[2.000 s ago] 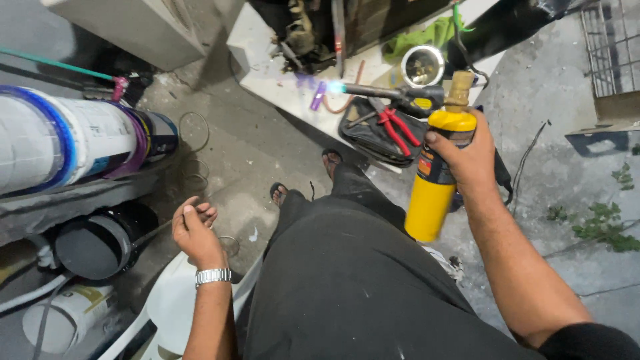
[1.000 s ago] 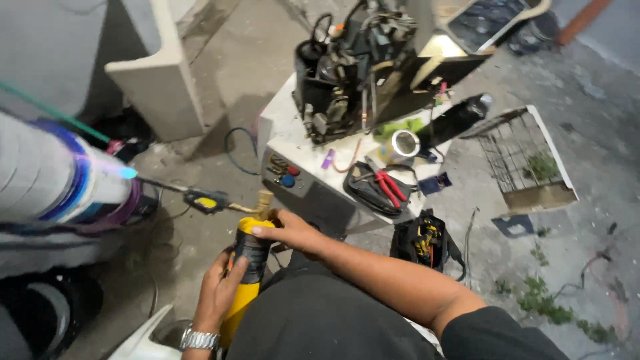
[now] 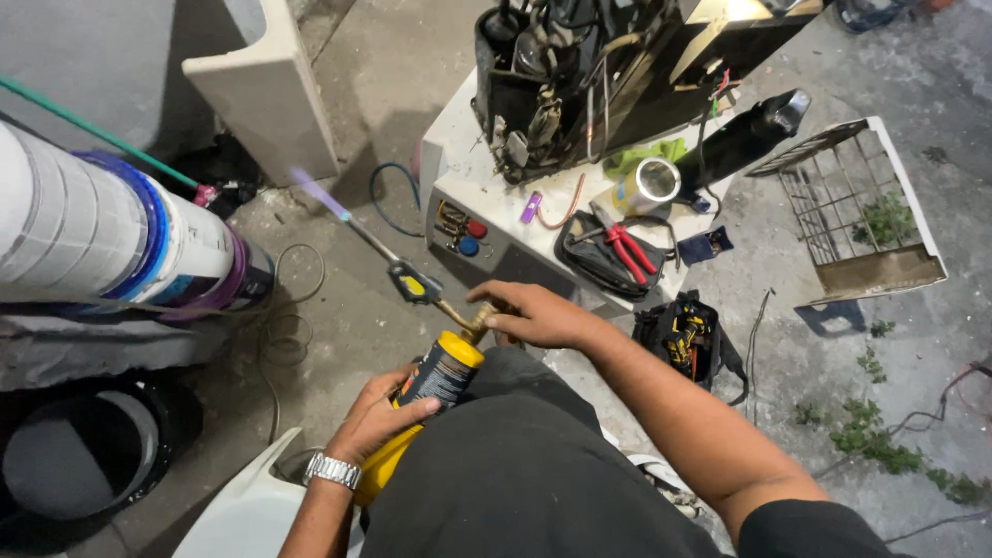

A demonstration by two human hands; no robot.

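Observation:
My left hand (image 3: 387, 411), with a metal watch at the wrist, is wrapped around the yellow gas cylinder (image 3: 443, 372) of a hand torch. With thumb and fingers my right hand (image 3: 527, 314) holds the brass valve knob (image 3: 480, 319) on top of it. The torch's burner tube (image 3: 373, 239) points up and left, away from my body, and a bluish-purple flame (image 3: 318, 191) burns at its tip. On the white bench to the right lie red-handled pliers (image 3: 626, 246) on a black pouch (image 3: 577, 252), a purple lighter (image 3: 532, 208) and a bent copper tube (image 3: 572, 208).
Stacked paint buckets (image 3: 194, 248) stand at the left, above a black bucket (image 3: 147, 434). The bench also holds a can (image 3: 657, 180), a green cloth (image 3: 647, 155) and a black compressor assembly (image 3: 535, 77). A tool bag (image 3: 686, 333) and a wire rack (image 3: 852, 201) sit on the floor.
The torch has moved left from over the bench, where my right hand held its cylinder. My left hand, empty two seconds ago, now holds the cylinder. My right hand has shifted to the valve knob.

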